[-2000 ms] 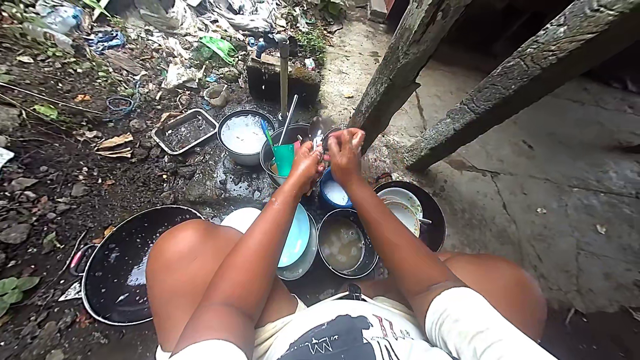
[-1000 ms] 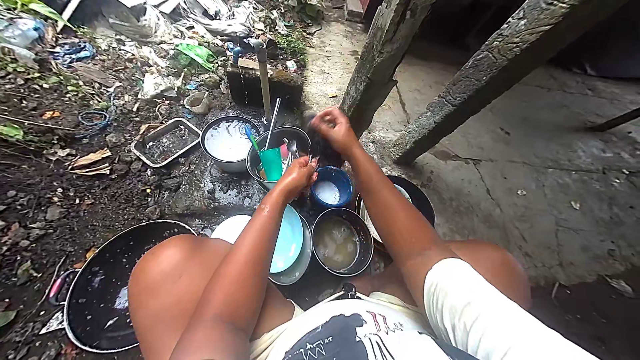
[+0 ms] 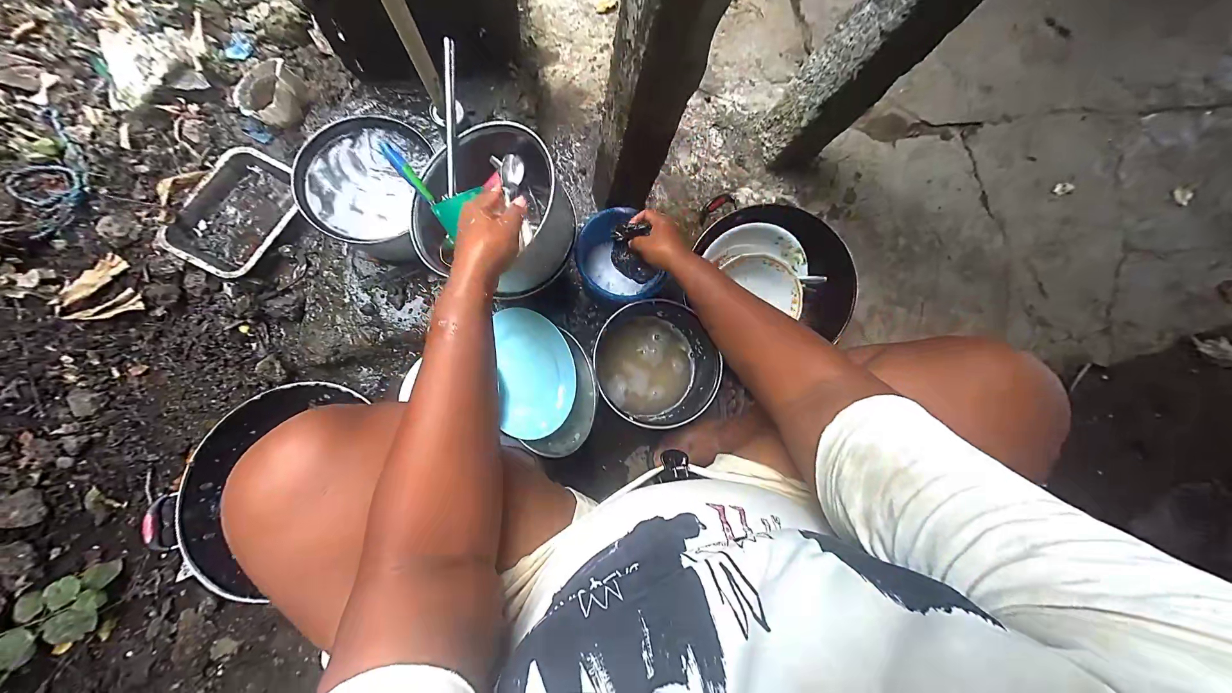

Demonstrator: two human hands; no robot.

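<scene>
My left hand [image 3: 491, 231] is over a metal pot [image 3: 551, 192] of utensils, its fingers at a metal spoon [image 3: 513, 171]; whether it grips the spoon is unclear. Beside it in the pot are a green plastic item [image 3: 449, 214] and a long metal handle [image 3: 449, 115]. My right hand [image 3: 658, 241] holds a dark, wet cloth or scrubber [image 3: 630, 260] over a blue bowl [image 3: 597, 279] of whitish, sudsy liquid. Just below stands a dark pot [image 3: 717, 371] of cloudy water. Light blue plates [image 3: 535, 375] lie to its left.
A pot of soapy water [image 3: 356, 183] and a rectangular tray [image 3: 231, 212] stand at the left. A black pan [image 3: 828, 260] holding bowls [image 3: 770, 279] is at the right, near wooden posts [image 3: 654, 87]. Another large pan [image 3: 217, 481] lies beside my left knee.
My right hand has come down to the blue bowl, bringing the dark cloth or scrubber. My left hand has moved over the utensil pot. The view has shifted closer to the dishes.
</scene>
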